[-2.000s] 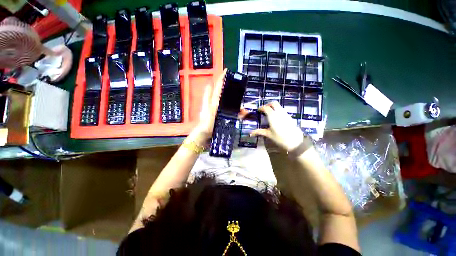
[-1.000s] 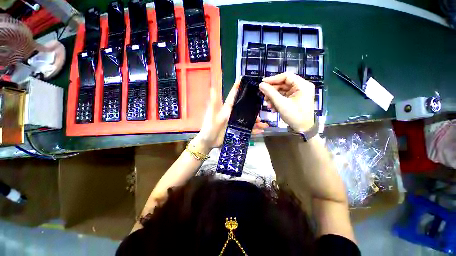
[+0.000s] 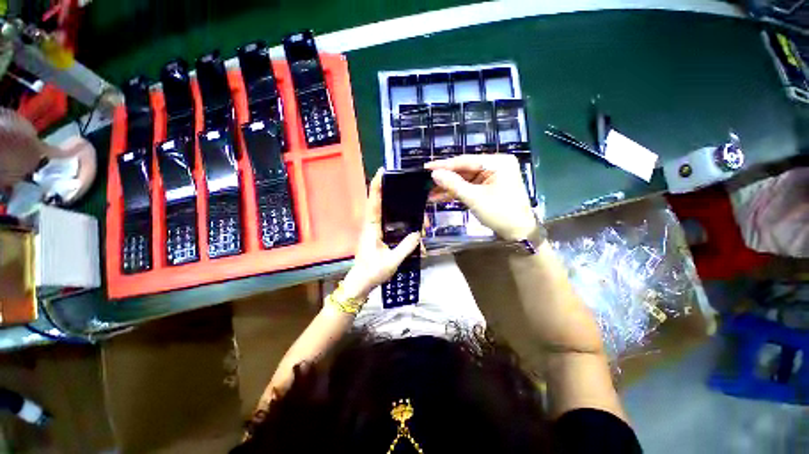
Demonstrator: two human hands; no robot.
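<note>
My left hand (image 3: 380, 257) holds an open black flip phone (image 3: 404, 208), screen part up and keypad part down, above my lap. My left thumb lies across the phone near its middle. My right hand (image 3: 486, 191) is at the phone's top right corner with thumb and forefinger pinched together. Whether a thin film or lens edge is between those fingertips cannot be told. The orange-red phone tray (image 3: 330, 199) on the left holds several open phones. The white lens tray (image 3: 388, 106) stands behind my right hand, with dark panels in some pockets.
Tweezers (image 3: 577, 144) and a white label (image 3: 631, 154) lie right of the lens tray. A small white bottle (image 3: 705, 168) is at the right bench edge. Clear discarded film (image 3: 612, 284) fills a carton at lower right. A fan (image 3: 40, 164) and white box (image 3: 69, 248) stand left.
The phone has moved left and turned more upright. My left thumb now lies across it. My right hand stays at its top corner. The view has shifted, so trays appear lower and further left.
</note>
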